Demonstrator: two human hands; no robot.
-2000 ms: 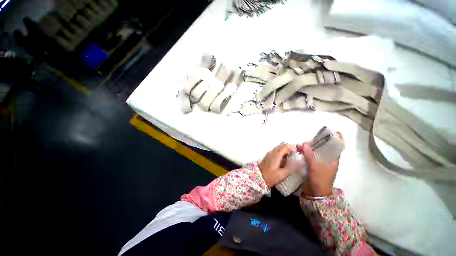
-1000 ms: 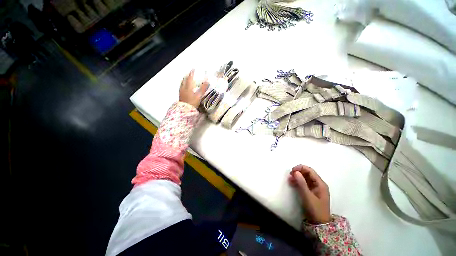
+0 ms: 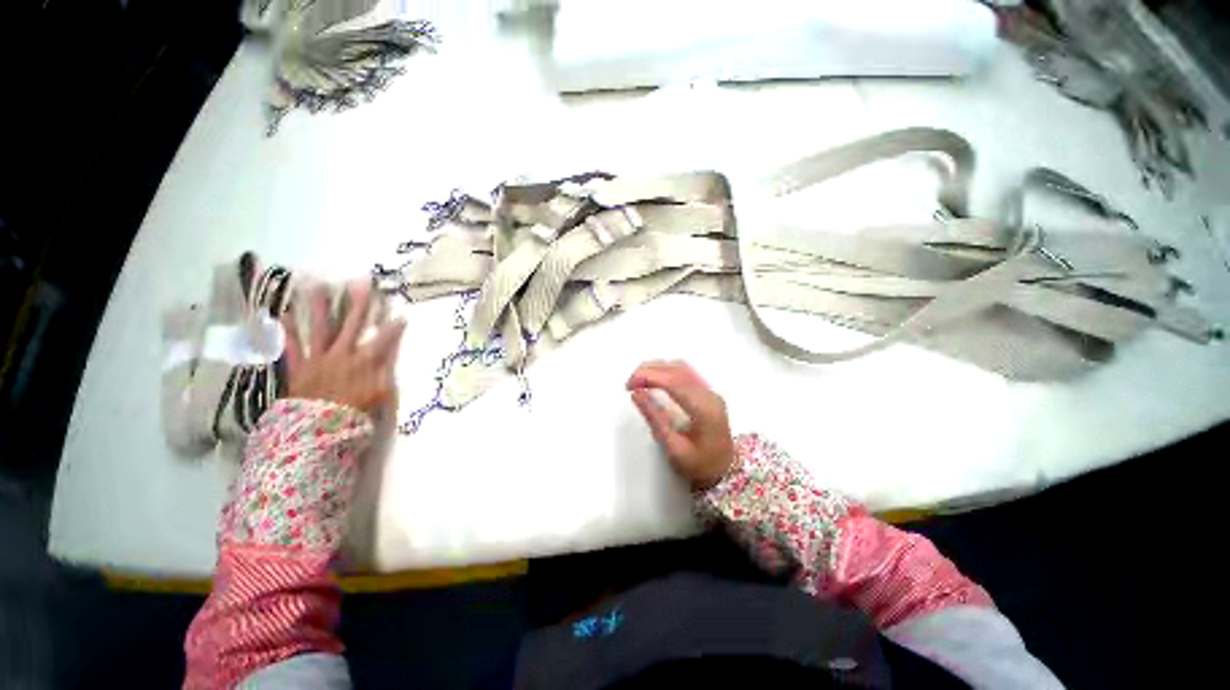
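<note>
My left hand (image 3: pixel 337 353) is spread, fingers apart, over the right end of a row of folded strap bundles (image 3: pixel 202 384) at the left of the table. A white band (image 3: pixel 243 342) shows round the bundles. What lies under my palm is partly hidden. My right hand (image 3: pixel 685 421) is above the table near its front edge, fingers curled, with no strap in it; whether something small is between the fingertips cannot be told. A pile of beige webbing straps (image 3: pixel 681 249) lies across the middle, with metal hooks (image 3: pixel 465 384) at its left end.
Bunched straps with hooks (image 3: pixel 337 68) lie at the back left. More straps (image 3: pixel 1133 81) lie at the back right. A long white wrapped form (image 3: pixel 769 41) lies at the back. The white table's (image 3: pixel 459 526) front edge runs close to my apron.
The folded bundle earlier in both hands has left them. My left hand went to the bundle row and is now at its right end. The view has turned right and levelled.
</note>
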